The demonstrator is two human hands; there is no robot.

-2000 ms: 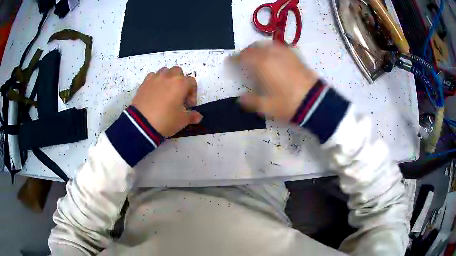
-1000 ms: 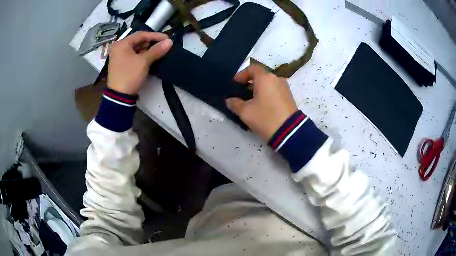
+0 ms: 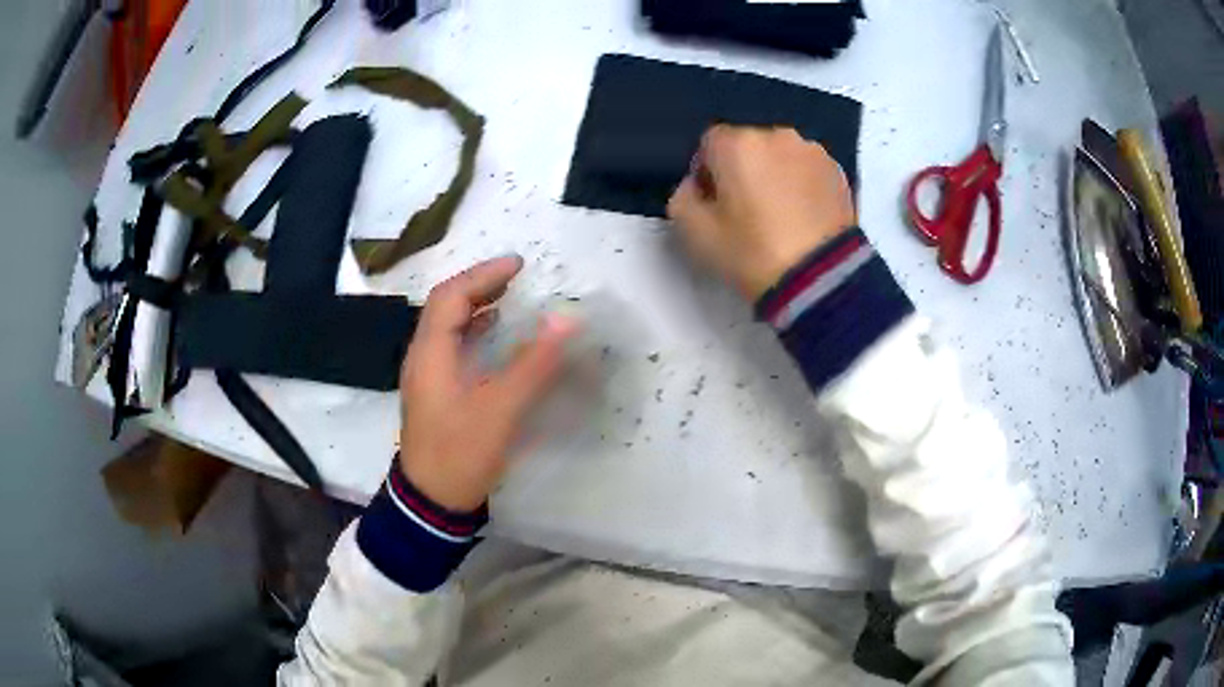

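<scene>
A dark fabric panel lies flat at the far middle of the table. My right hand is over its near edge with the fingers curled down; whether they grip the cloth is hidden. My left hand is over the table left of centre, fingers apart and partly blurred, holding nothing. Dark folded strips lie in a T shape at left, the near one crosswise and ending beside my left hand.
Red-handled scissors lie right of the panel. A steam iron rests at the right edge. A dark stack lies at the far edge. An olive-brown strip, dark straps and a white tube lie at left.
The view has swung back from the left side of the table. Both hands have left the dark strips; the right hand has moved to the panel and the left hand has opened.
</scene>
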